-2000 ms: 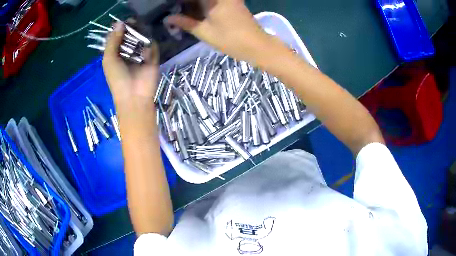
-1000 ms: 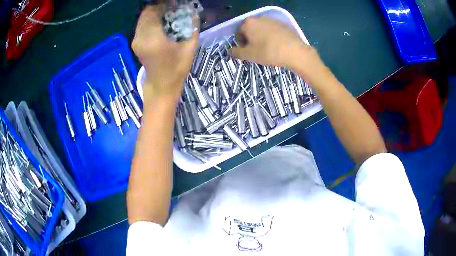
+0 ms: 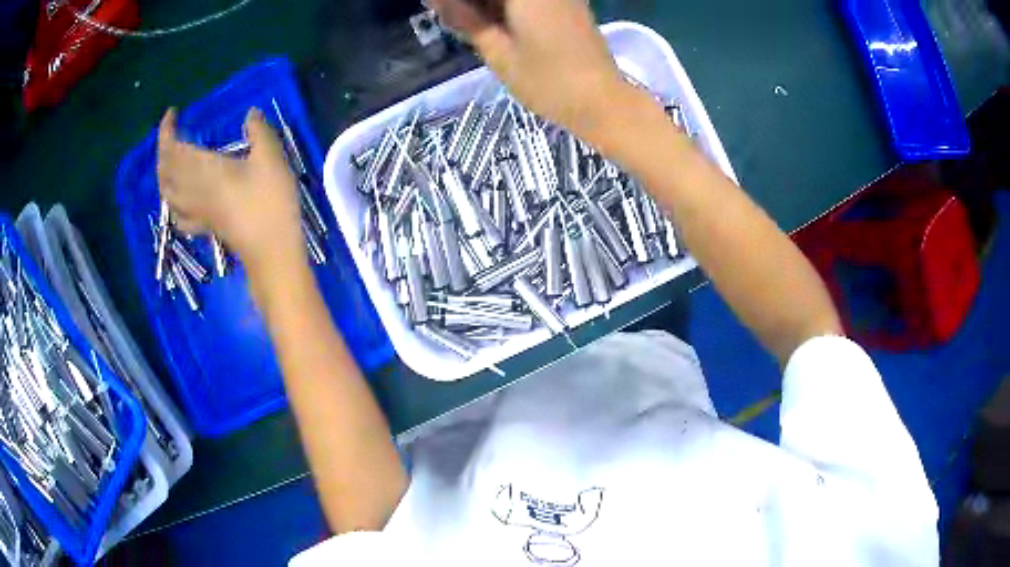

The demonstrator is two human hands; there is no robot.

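Note:
My left hand is over the blue tray, thumb and a finger spread apart. It looks empty; silver pieces show between and below the fingers, seemingly lying in the tray. Silver cylinders with thin rods lie in the tray's upper part, partly hidden by the hand. My right hand is blurred at the top edge, beyond the white tub; its fingertips are partly cut off and I cannot tell what they hold. The tub is heaped with rod-ended cylinders. A small shiny metal clamp shows left of the right hand.
A blue basket of cylinders sits on whitish plastic bins at the far left. A red bin and a thin pale line are at the upper left. A second blue tray and a red stool are at the right.
My left hand has moved left and down from the machine area to the blue tray and opened, its bundle of cylinders gone. My right hand has moved from the white tub up to the top edge.

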